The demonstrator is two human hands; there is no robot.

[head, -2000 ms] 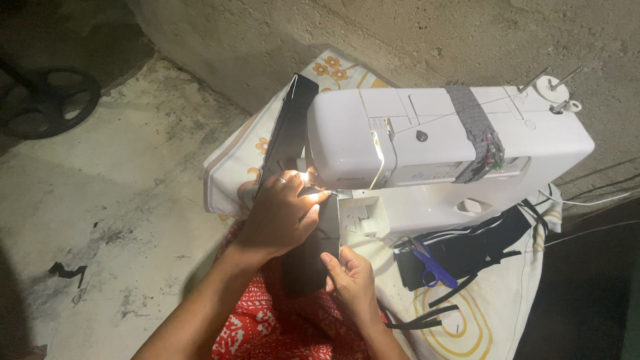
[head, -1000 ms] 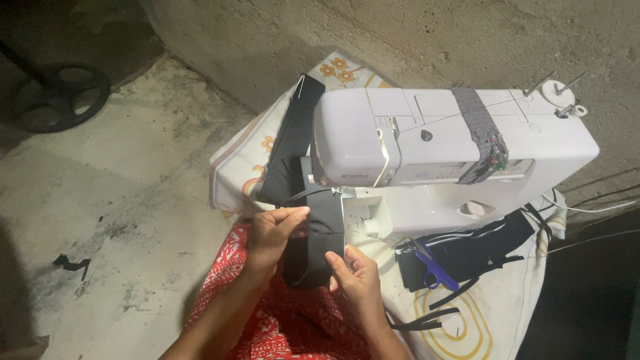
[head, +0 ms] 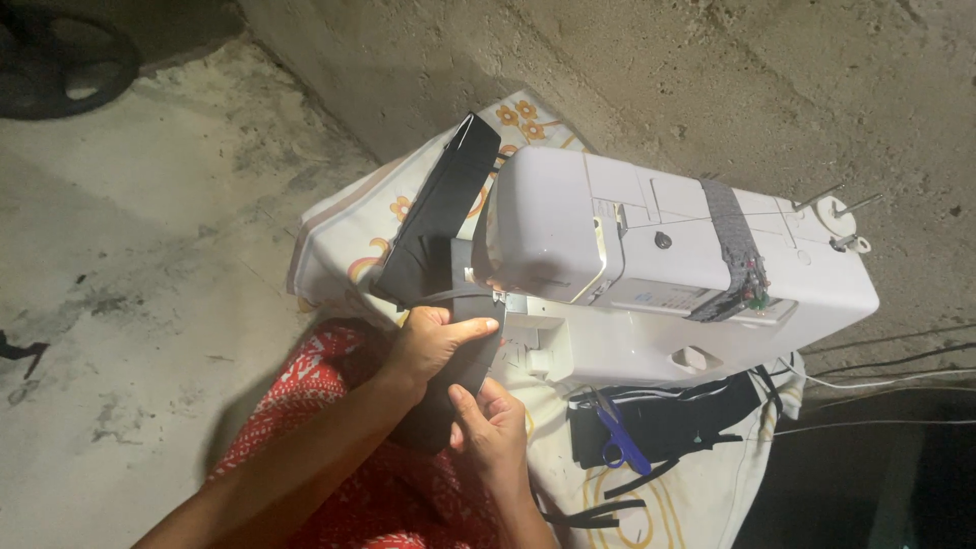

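A white sewing machine (head: 549,229) stands on a flowered cloth, its needle end towards my hands. Black fabric (head: 442,221) runs from behind the needle area down over my lap. My left hand (head: 435,343) grips this fabric just in front of the presser foot (head: 499,297), thumb on top. Nearer to me, my right hand (head: 488,423) pinches the fabric's right edge between thumb and fingers. The needle itself is too small to make out.
Blue-handled thread snips (head: 621,438) lie on folded black fabric pieces (head: 671,415) at the right, with black strips (head: 595,515) nearby. A grey band with pins (head: 736,259) wraps the machine. Behind is a rough wall (head: 686,76); a dark wheel (head: 69,65) is at upper left.
One second ago my left hand held up the fabric's edge at the left; now it presses the fabric close to the presser foot. The fabric lies flatter there. My right hand still holds its edge.
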